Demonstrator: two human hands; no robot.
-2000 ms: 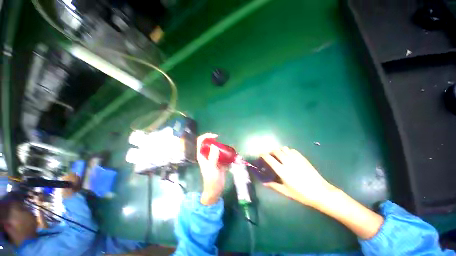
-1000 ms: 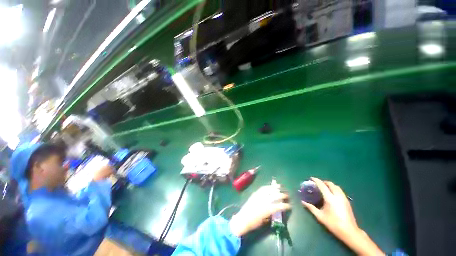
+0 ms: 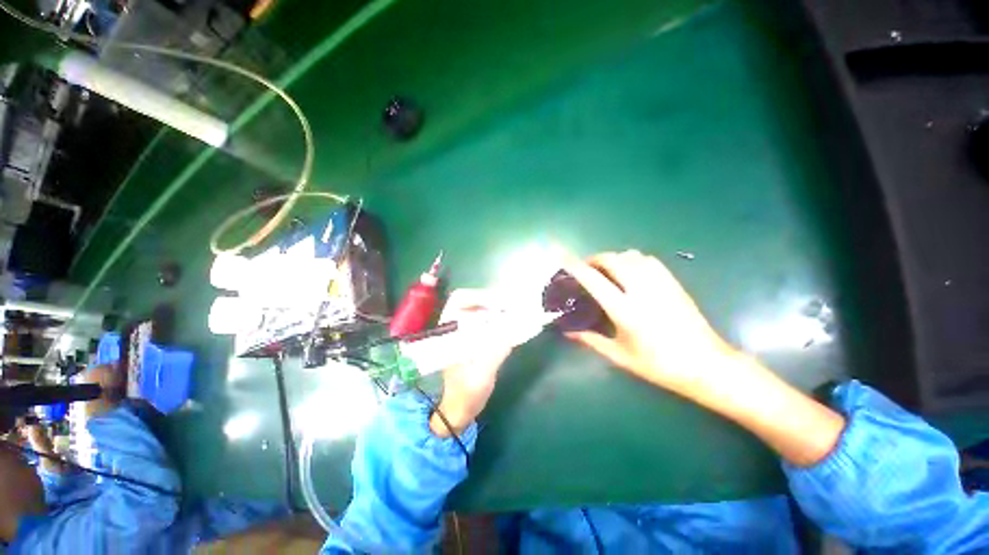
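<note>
My right hand (image 3: 662,331) holds a small round black part (image 3: 574,302) in its fingertips above the green mat. My left hand (image 3: 474,363) holds the white handpiece (image 3: 461,345) like a pen. Its green rear end points left, with a black cable near my wrist. Its front end is at the face of the black part; glare hides the exact contact. The red squeeze bottle (image 3: 414,308) lies on the mat just beyond my left hand, nozzle pointing away.
The control box (image 3: 363,271) with white cylinders on it stands at left, a yellowish hose (image 3: 309,141) behind. A black tray (image 3: 911,217) is at right. A spare black part (image 3: 401,117) and a tiny loose piece (image 3: 684,256) lie on the mat. Another person's blue sleeve (image 3: 130,455) is at left.
My left hand has lifted the handpiece off the mat and brought it to the black part. The red bottle, in my left hand earlier, lies on the mat. The view has tilted down.
</note>
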